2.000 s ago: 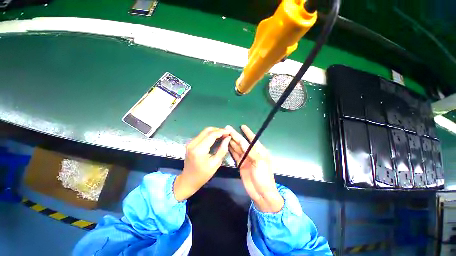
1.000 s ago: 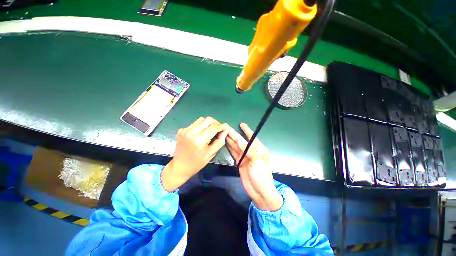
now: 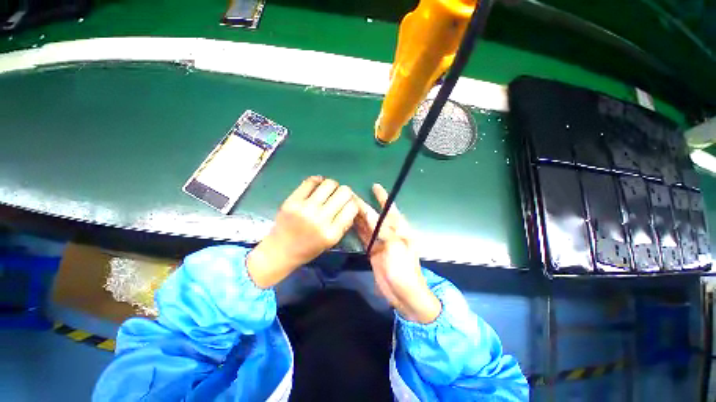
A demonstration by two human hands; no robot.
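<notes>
My left hand (image 3: 302, 228) and my right hand (image 3: 398, 263) are bare and meet at the fingertips over the front edge of the green mat. Something tiny may be between the fingertips; it is too small to tell. My left fingers are bent, my right palm is turned up. A phone body (image 3: 235, 162) lies tilted on the mat to the left, its white battery area and its uncovered board end showing. The yellow-orange electric screwdriver (image 3: 424, 59) hangs point down beyond my hands, touching neither.
A round speckled screw dish (image 3: 449, 129) stands behind the hands. The black screwdriver cord (image 3: 428, 126) crosses the view. A black blister tray (image 3: 565, 216) lies at right. A white rail (image 3: 275, 61) separates the mat from the conveyor belt, which carries another phone (image 3: 243, 12).
My left hand has shifted slightly left and its fingers have turned over, still meeting the right hand. The phone on the belt has moved right. The view has shifted a little.
</notes>
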